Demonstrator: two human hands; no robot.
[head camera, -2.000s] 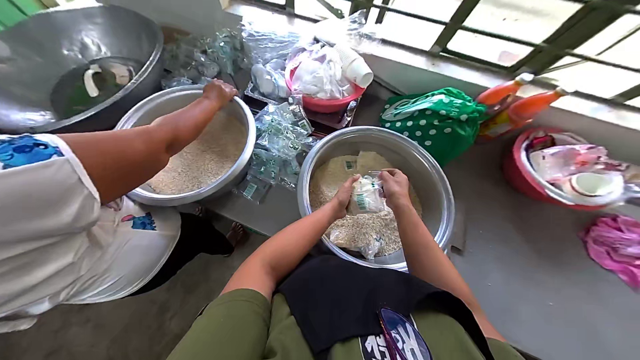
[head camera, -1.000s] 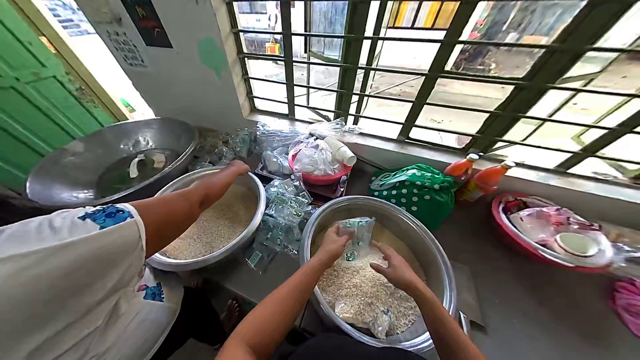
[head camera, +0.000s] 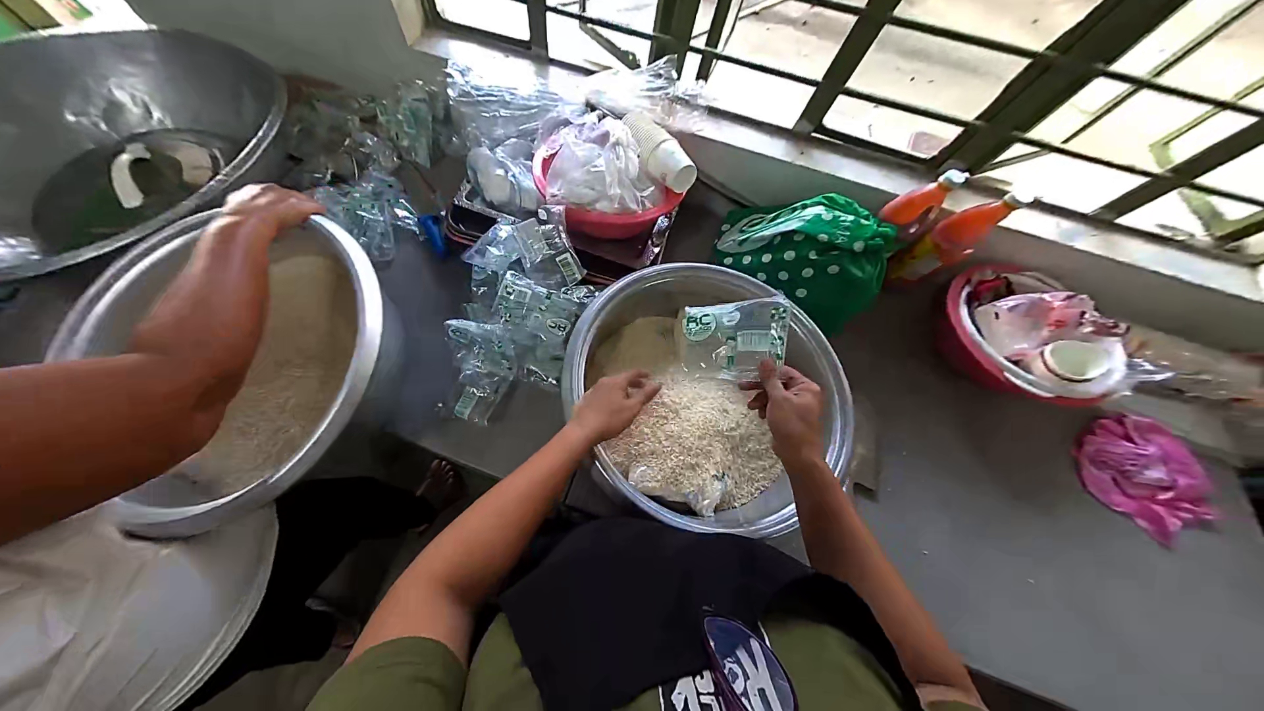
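Note:
A clear plastic pouch with green print (head camera: 733, 339) is pinched at its lower right edge by my right hand (head camera: 787, 405), over a round metal basin (head camera: 839, 395). It looks flat. My left hand (head camera: 617, 405) hovers at the left inside of the basin, fingers slightly curled, with nothing visible in it. Below both hands lies a heap of pale, shredded or flaky material (head camera: 691, 434), with a finer tan powder (head camera: 637, 351) behind it. Partly sunk in the front of the heap is a clear plastic bag (head camera: 696, 489).
Printed pouches (head camera: 528, 311) lie left of my basin. A co-worker's hand (head camera: 272, 202) rests on another metal basin (head camera: 370, 346). Behind stand a red bowl (head camera: 607, 219) and a green dotted bag (head camera: 815, 247); a red basin (head camera: 953, 346) and pink plastic bag (head camera: 1145, 474) lie right.
My left hand has let go of the pouch, which it held one second ago; my right hand now holds it farther right. The view has tilted down since then.

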